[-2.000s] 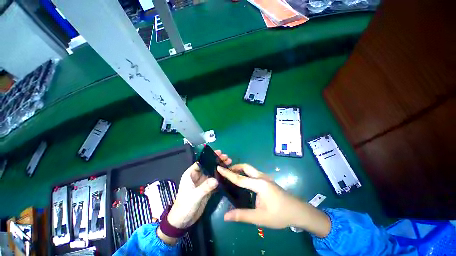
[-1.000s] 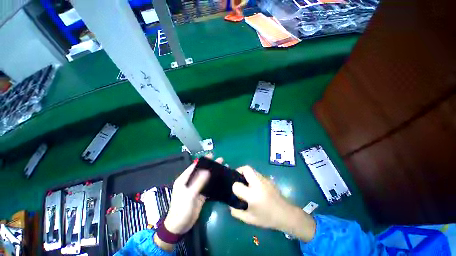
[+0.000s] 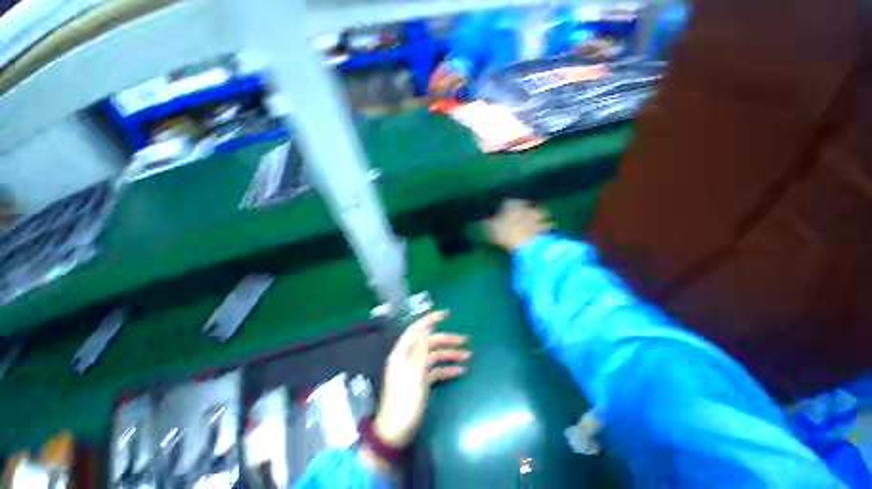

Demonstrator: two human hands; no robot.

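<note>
The picture is blurred. My left hand (image 3: 421, 368), with a dark red band at the wrist, is open and empty above the green surface (image 3: 478, 334), beside the post's foot. My right hand (image 3: 519, 225) is stretched far forward over the green surface, small and blurred; whether its fingers hold anything cannot be told. A small black block (image 3: 453, 243) lies just left of it, with a gap not clearly visible. Pale phone-sized units lie at left on the green surface, one (image 3: 239, 306) nearer the post and another (image 3: 99, 339) farther left.
A white post (image 3: 349, 196) rises before my left hand. A black parts tray (image 3: 287, 357) with silver parts stands at lower left. A brown panel (image 3: 727, 210) fills the right. A white lump (image 3: 583, 435) lies by my right sleeve. Wrapped parts and people in blue are at the back.
The black slab has left my left hand, which is now open. My right hand has moved from near my left hand to far forward. The view has shifted; the units at right no longer show.
</note>
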